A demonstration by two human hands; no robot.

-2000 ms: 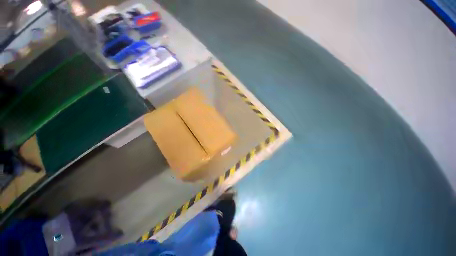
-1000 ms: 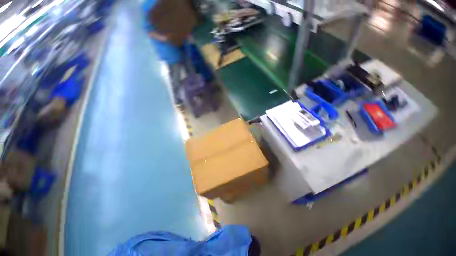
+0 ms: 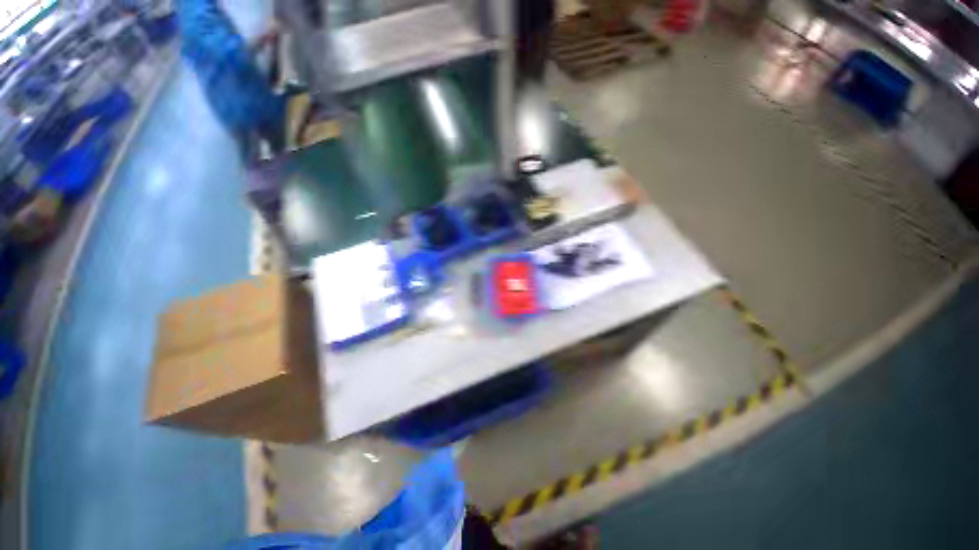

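Neither of my hands can be made out. My blue garment shows at the bottom edge, with a small dark, brownish blurred patch beside it that I cannot identify. Nearest in front is a white table. On it are a blue-edged tray with white sheets, small blue bins, a blue tray with a red item and a white sheet with dark small parts. A closed cardboard box stands on the floor against the table's left side. The view is blurred.
A green conveyor bench runs away behind the table. A person in blue is at its left side. A blue bin is under the table. Yellow-black floor tape borders the area. Another blue bin stands far right.
The view has swung right and closer to the table. The table is now central, while the cardboard box and the person in blue have shifted left in the picture.
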